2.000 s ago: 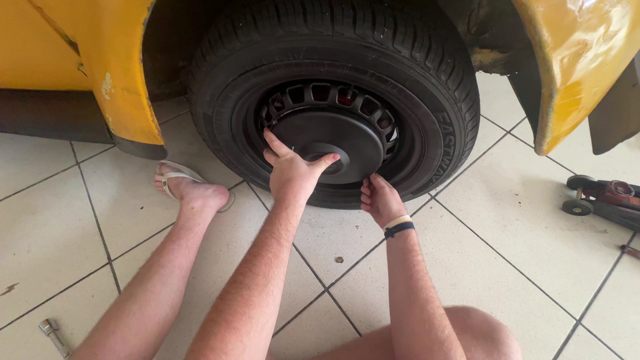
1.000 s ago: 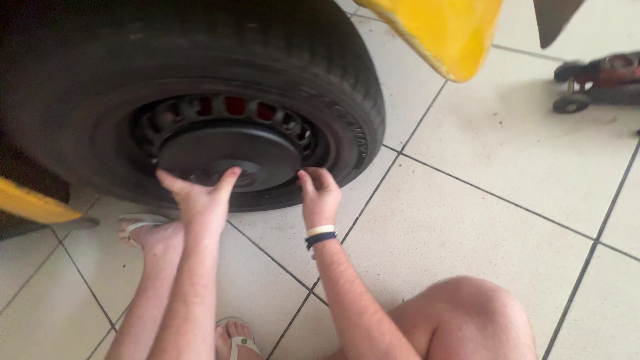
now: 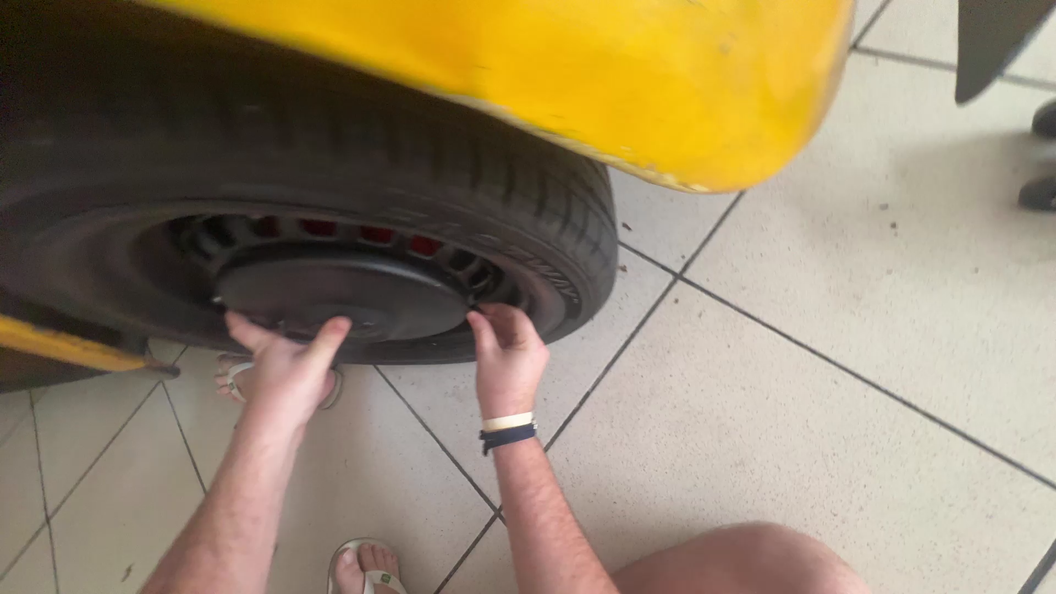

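Note:
A round black hubcap (image 3: 330, 293) sits over the middle of the black steel wheel rim (image 3: 210, 235), inside a black rubber tire (image 3: 544, 214). My left hand (image 3: 289, 355) is at the hubcap's lower left, its thumb and fingers spread over the edge and the face. At the hubcap's right edge, my right hand (image 3: 507, 351) has thumb and fingertips pinched on the rim of the cap. Red parts show through the slots of the wheel above the cap. The fingertips of both hands are partly hidden or blurred.
The yellow fender (image 3: 643, 91) overhangs the tire. A yellow body edge (image 3: 74, 346) lies at the left. Feet in flip-flops (image 3: 367, 569) and a bent knee (image 3: 742, 561) are low over the tiled floor (image 3: 792, 412). Dark wheels (image 3: 1039, 194) show at the right edge.
The view has shifted strongly, with the fender now across the top. Both hands remain at the hubcap's lower edge.

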